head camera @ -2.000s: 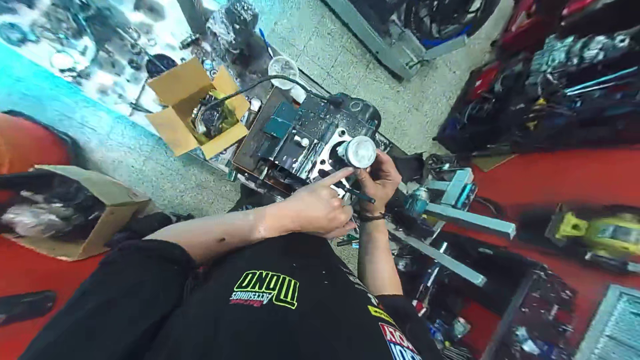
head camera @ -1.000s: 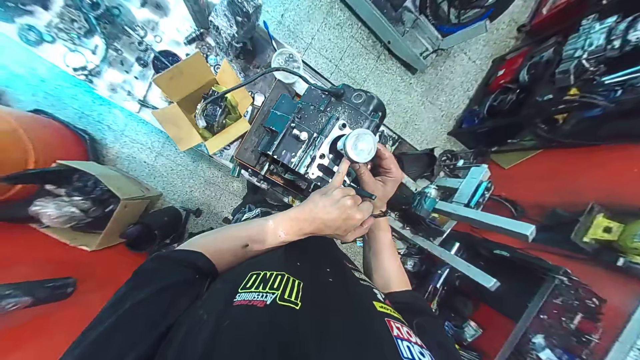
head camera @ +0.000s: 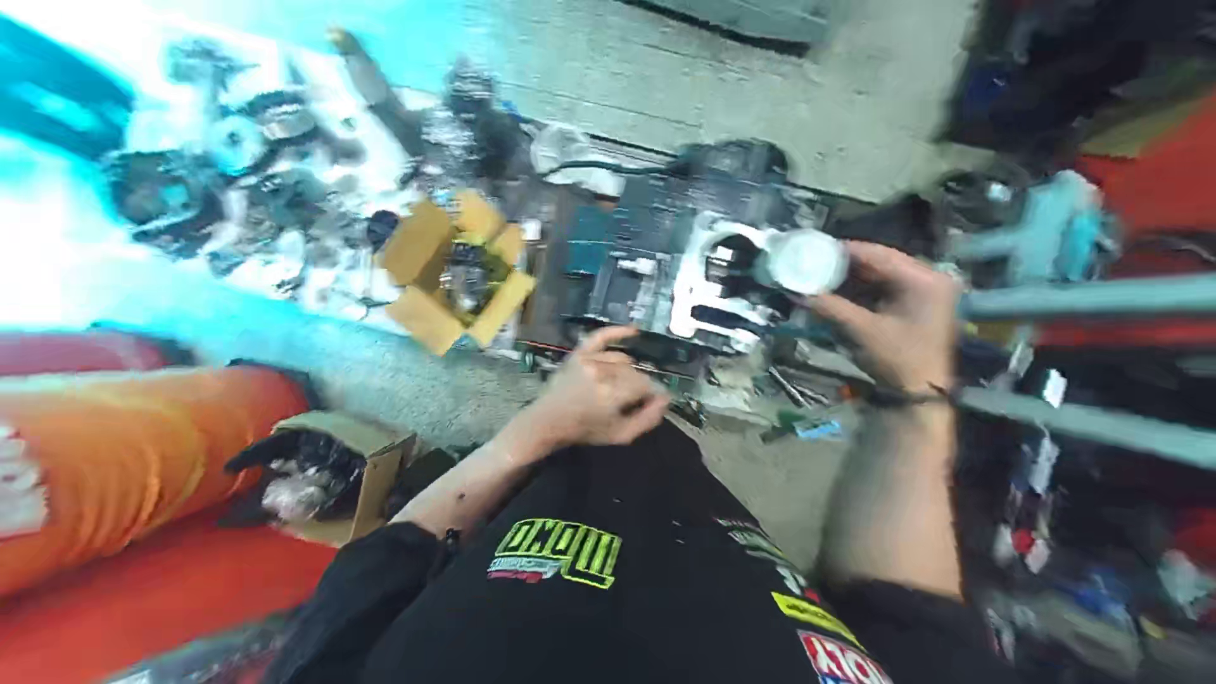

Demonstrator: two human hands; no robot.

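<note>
My right hand (head camera: 888, 309) holds a round, silvery engine piston (head camera: 806, 262) between thumb and fingers, its flat top facing the camera. The piston is beside the cylinder bore, at the right side of the engine block (head camera: 692, 285). My left hand (head camera: 608, 389) is near the block's lower left edge, index finger pointing out and the other fingers curled. Whether it touches anything is hard to tell, and I make out no object in it. The whole view is blurred by motion.
An open cardboard box (head camera: 425, 249) with a part in it stands left of the block. Many metal parts (head camera: 275, 190) lie on the bench at upper left. Another cardboard box (head camera: 375, 489) holds plastic-wrapped things at lower left. Metal stand bars (head camera: 1092, 296) reach in from the right.
My left hand has moved away from the piston, to the left. My right hand still holds the piston, now with its arm stretched farther right. The view has turned strongly.
</note>
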